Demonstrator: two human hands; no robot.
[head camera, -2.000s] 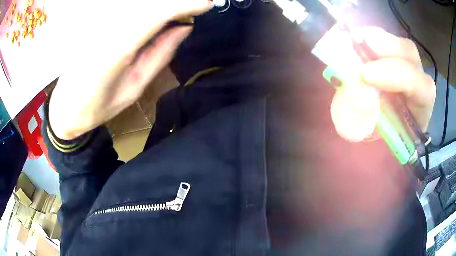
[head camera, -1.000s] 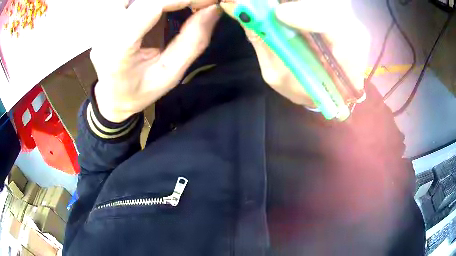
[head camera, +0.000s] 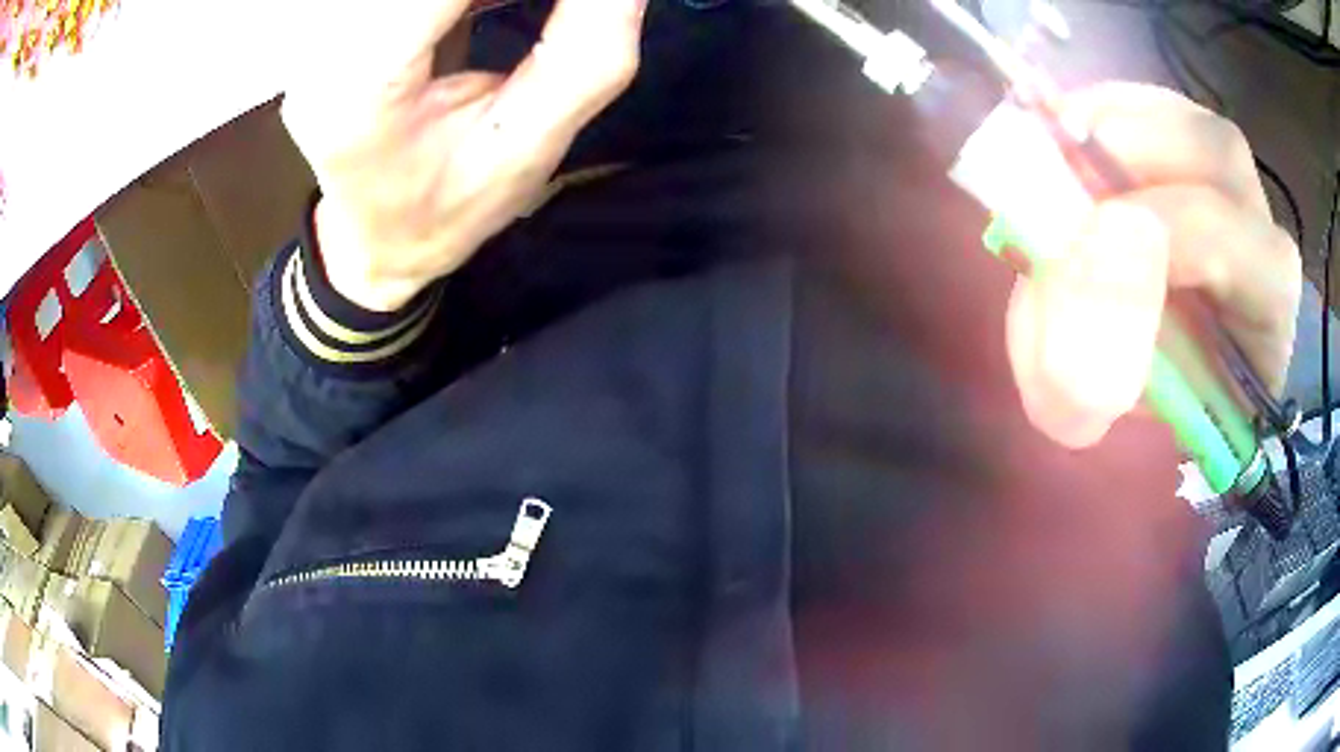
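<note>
My right hand (head camera: 1161, 250) is closed around the green handle of the soldering iron (head camera: 1205, 419) at the right, with its pale collar and metal shaft pointing up and left. A thin metal feed tube with a small clamp (head camera: 894, 62) runs beside the shaft. My left hand (head camera: 456, 162) is at the upper left, its fingertips at the top edge of the picture; what they touch is cut off, so its grip cannot be told. Small yellow components (head camera: 47, 27) lie in a pile at the top left corner.
The overexposed bench (head camera: 132, 110) fills the upper left. Below it are an open cardboard box (head camera: 206, 250), red plastic stools (head camera: 125, 389), cartons (head camera: 110, 566) and a blue item (head camera: 191, 566). Trays of dark parts (head camera: 1279, 588) stand lower right; black cables (head camera: 1301, 221) hang at the right.
My right hand has swung the iron away from my left hand, back to the right. My left hand has shifted slightly up and right, and the view has moved a little.
</note>
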